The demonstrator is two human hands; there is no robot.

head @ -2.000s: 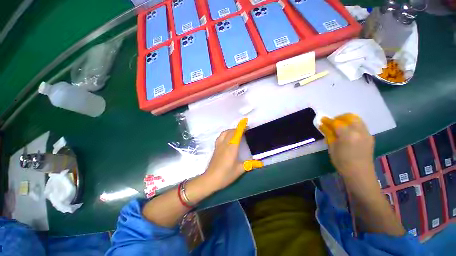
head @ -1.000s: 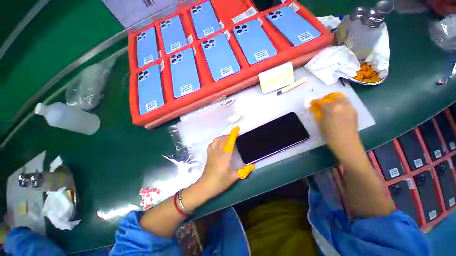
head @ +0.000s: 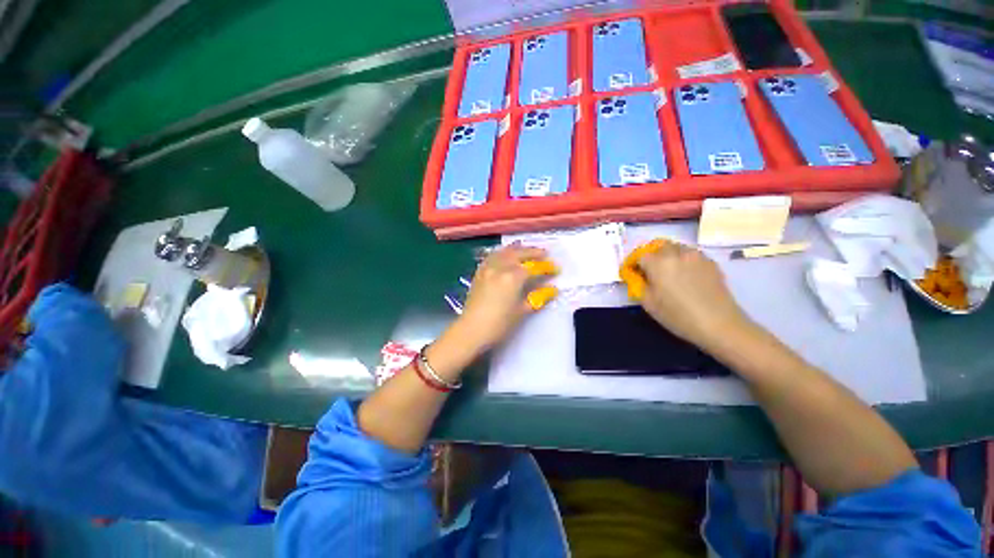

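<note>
A black phone lies screen up on the white work mat. My left hand, with orange finger cots, is at the left end of a small white sheet with clear film above the phone. My right hand, also in orange cots, is at the sheet's right end, its forearm over the phone's right end. Both hands seem to hold the sheet's edges; the fingertips are small and partly blurred. The red tray behind holds light-blue phones, one black phone and one empty slot.
A cream card and a thin stick lie near the tray's front edge. White wipes and a dish of orange cots are at right. A translucent bottle lies at left. Another person's blue sleeve is at far left.
My hands have left the phone and moved up to the film sheet. The phone now lies straighter on the mat. A wipe now lies at the mat's right. The view has shifted left.
</note>
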